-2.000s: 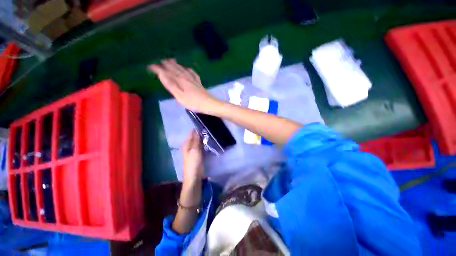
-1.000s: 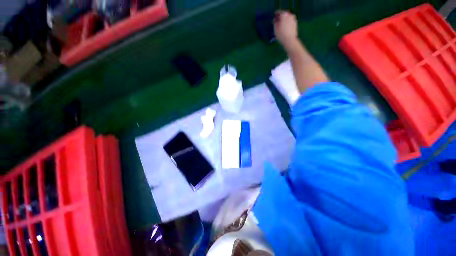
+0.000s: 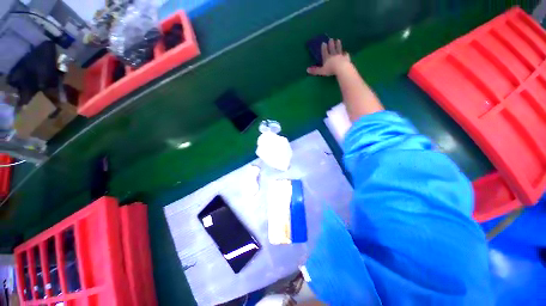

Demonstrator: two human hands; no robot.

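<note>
A glossy black phone (image 3: 228, 233) with a small white label and a bright glare streak lies tilted on the pale mat (image 3: 185, 227). My right hand (image 3: 332, 61) is stretched out to the far side of the green bench, fingers spread, over the right edge of a dark phone (image 3: 316, 50) and partly covering it. A white, yellow and blue scraper card (image 3: 290, 211) lies on the mat. A translucent bottle (image 3: 273, 148) is at the mat's far edge. A white wipe (image 3: 254, 178) lies left of the card, washed out by glare. My left hand is not in view.
Stacked red trays (image 3: 103, 257) with dark phones are at left, and red trays (image 3: 485, 89) at right. Another black phone (image 3: 236, 110) lies beyond the mat. A film stack (image 3: 339, 121) is partly behind my right arm. A red tray (image 3: 140, 69) and cardboard box (image 3: 37, 116) are far left.
My left hand has left the mat phone and the view. My right hand has moved from above that phone to the far phone, and its fingers have spread over the last second.
</note>
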